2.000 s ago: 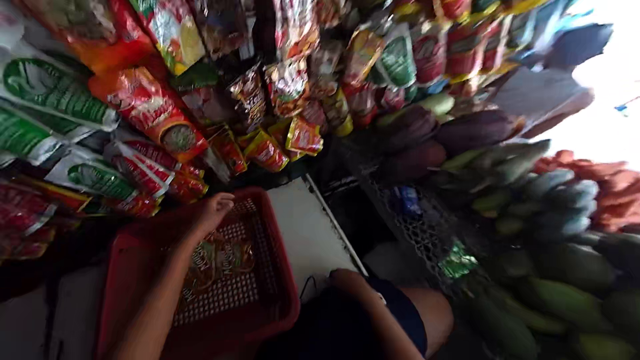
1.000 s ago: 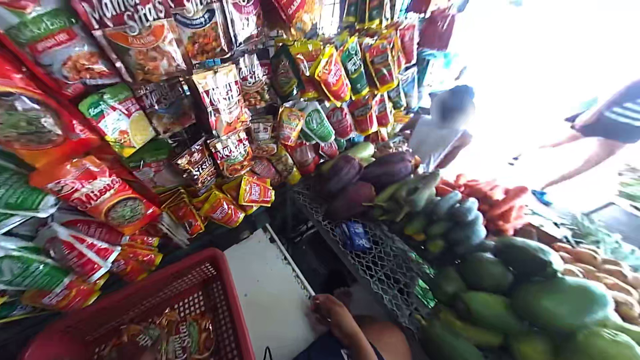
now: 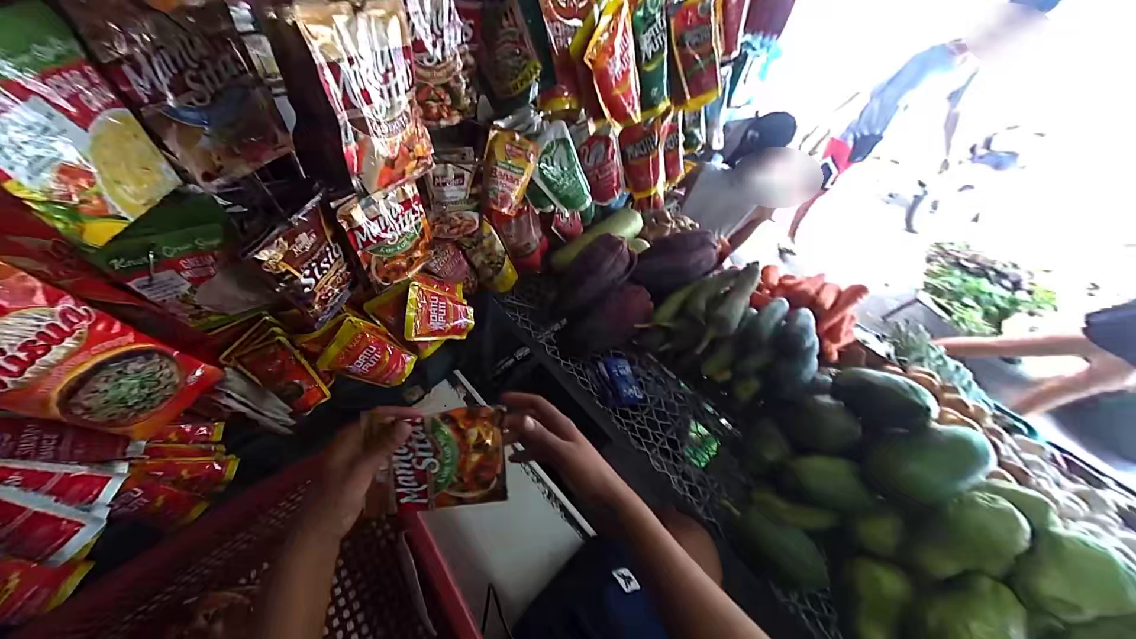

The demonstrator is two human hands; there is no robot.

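Between my two hands, above the rim of the red plastic basket, is a Mama Sita's seasoning mix packet with a food picture on its front. My left hand grips the packet's left end. My right hand is at its upper right edge, fingers bent; whether they pinch it cannot be told. More packets lie low in the basket, partly hidden by my left forearm. Small red and yellow Datu Puti packets hang just beyond my left hand.
Sauce pouches and mix packets hang ahead and left. On the right are eggplants, carrots, green papayas and a black mesh rack. A white board lies beside the basket. People are beyond the produce.
My left hand, over the basket two seconds ago, now holds a packet up above its rim. My right hand has risen from near my leg to the packet. The view has turned rightward.
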